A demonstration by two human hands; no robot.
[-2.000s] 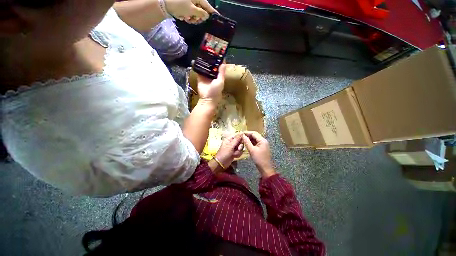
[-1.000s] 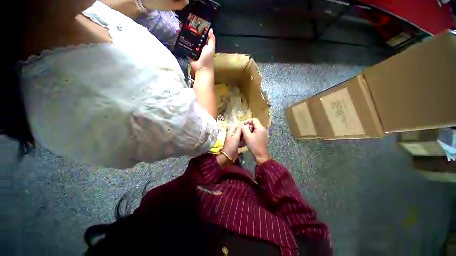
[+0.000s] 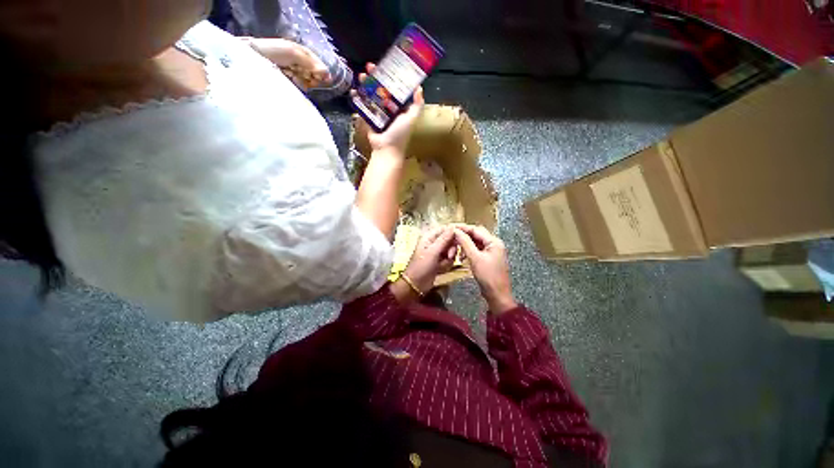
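Note:
My left hand [image 3: 430, 256] and my right hand [image 3: 486, 259] meet at the fingertips over the near rim of an open brown cardboard box [image 3: 479, 190]. The fingers of both hands are pinched together. Anything between the fingertips is too small or hidden to make out. Crumpled pale scraps [image 3: 430, 196] lie inside the box. A yellow piece [image 3: 403, 249] shows beside my left hand.
A person in a white blouse [image 3: 219, 201] stands close at left, with a forearm over the box's left side, holding a lit smartphone [image 3: 399, 77]. Brown cartons [image 3: 631, 203] are at right. A red-topped bench [image 3: 768, 27] is at upper right.
The neighbour's phone has turned and its screen shows something different; their other hand has come down beside it. My hands stay together at the fingertips, with my right hand's wrist swung outward.

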